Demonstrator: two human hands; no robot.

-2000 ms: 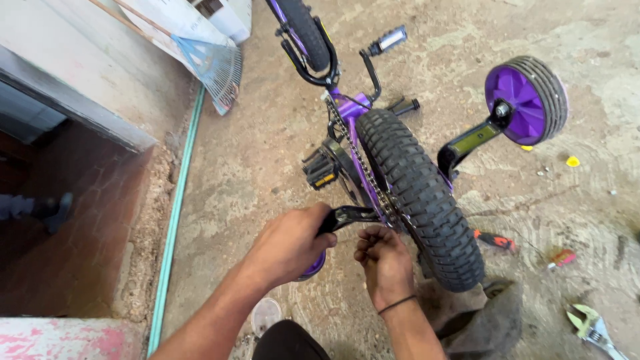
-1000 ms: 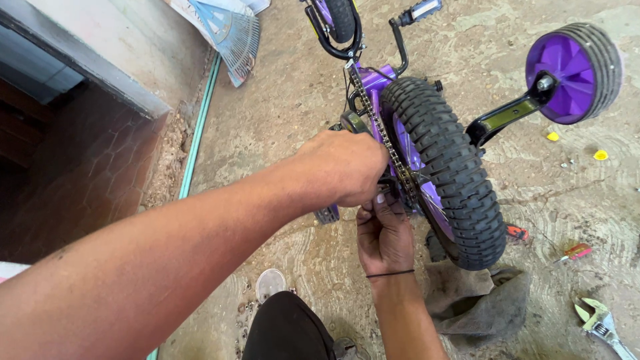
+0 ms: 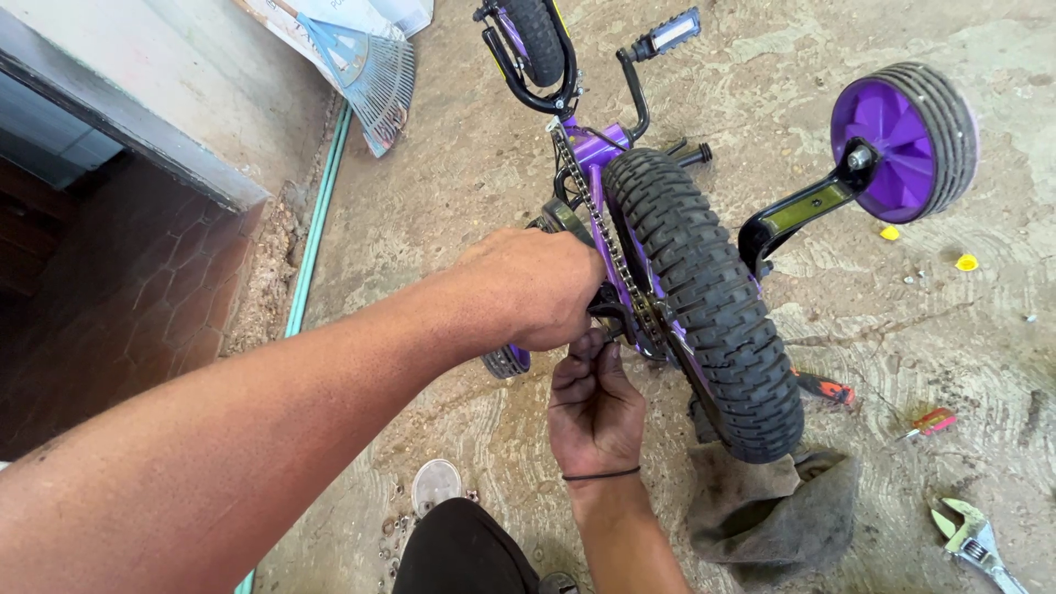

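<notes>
A small purple bicycle lies upturned, its rear tyre (image 3: 701, 297) at the centre and its chain (image 3: 602, 219) along the near side. My left hand (image 3: 536, 285) is closed around the black bracket (image 3: 615, 312) of the lower training wheel (image 3: 506, 360), left of the chain; its fingertips are hidden. Just below it, my right hand (image 3: 598, 396) is palm up, with fingertips pinched at the bracket's end by the rear axle. What small part they pinch is too hidden to name. The other training wheel (image 3: 903, 144) stands out to the right on its bracket.
A grey cloth (image 3: 771, 511) lies under the rear tyre. To the right are an adjustable wrench (image 3: 973, 540), a screwdriver (image 3: 934, 421), an orange-and-black handle (image 3: 825, 388) and yellow caps (image 3: 966, 262). Small hardware lies near a round lid (image 3: 436, 485). A rake (image 3: 371, 70) and green pipes (image 3: 318, 223) are at left.
My left hand has moved up and over the bracket since the oldest frame, its forearm now crossing the view from the left. My right hand stays beside the rear axle.
</notes>
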